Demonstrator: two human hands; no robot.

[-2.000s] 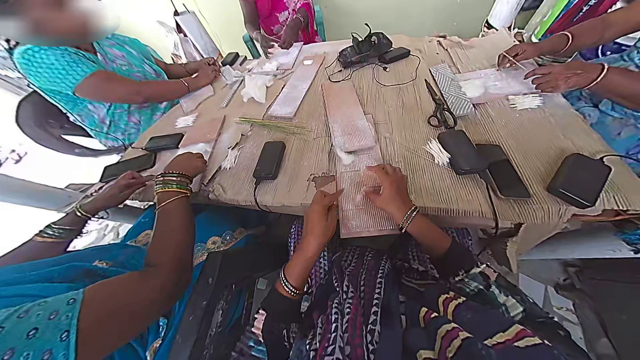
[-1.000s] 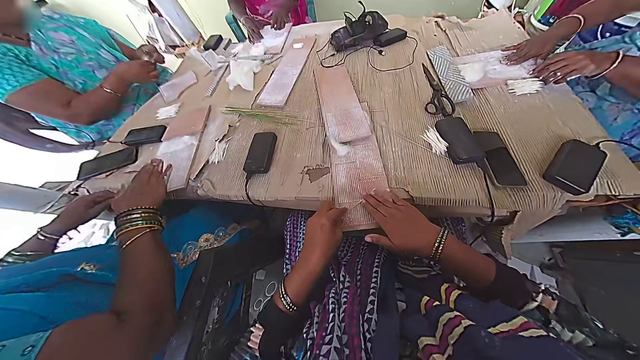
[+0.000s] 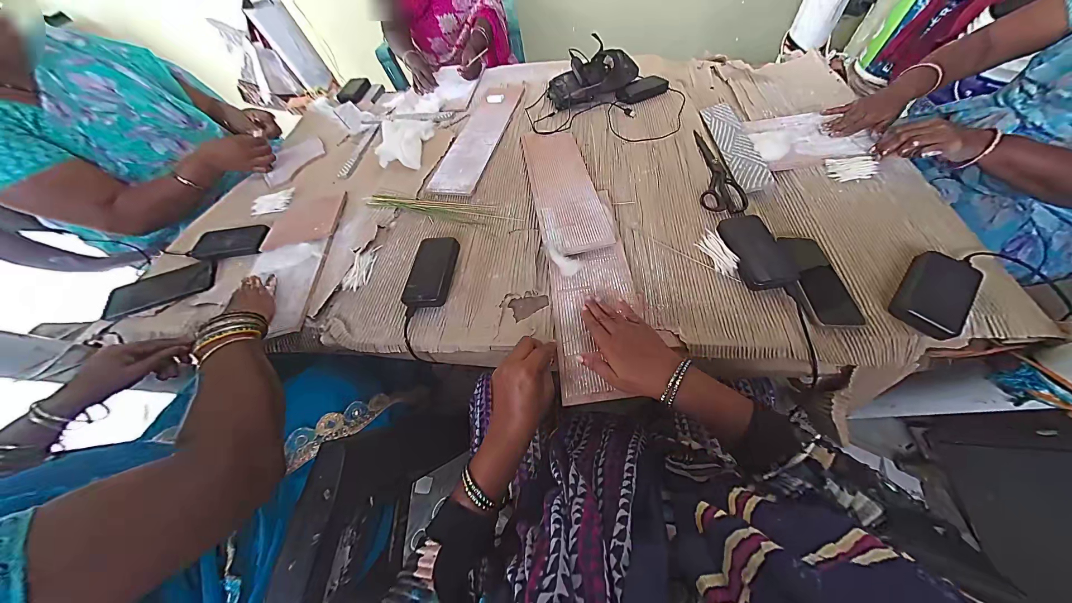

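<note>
A ribbed, pinkish board (image 3: 578, 364) lies at the table's near edge and juts out over my lap. My right hand (image 3: 632, 347) rests on it, palm down with the fingers spread. Beside the board's left edge is my left hand (image 3: 526, 381), its fingers curled; whether something thin is between them cannot be told. A second pinkish board (image 3: 559, 172) overlaps the far end of the first. Where they meet sits a small tuft of white cotton (image 3: 565, 263).
Corrugated cardboard (image 3: 502, 251) covers the table. Black power banks (image 3: 430, 272), scissors (image 3: 722, 180), white cotton sticks (image 3: 717, 254), a phone (image 3: 821, 285), thin green sticks (image 3: 427, 206) and a cabled black device (image 3: 595, 77) lie around. Several co-workers' hands work at other boards.
My right hand has moved from the board's near end further up its surface. My left hand, which two seconds ago was at the board's left edge, is now curled beside it.
</note>
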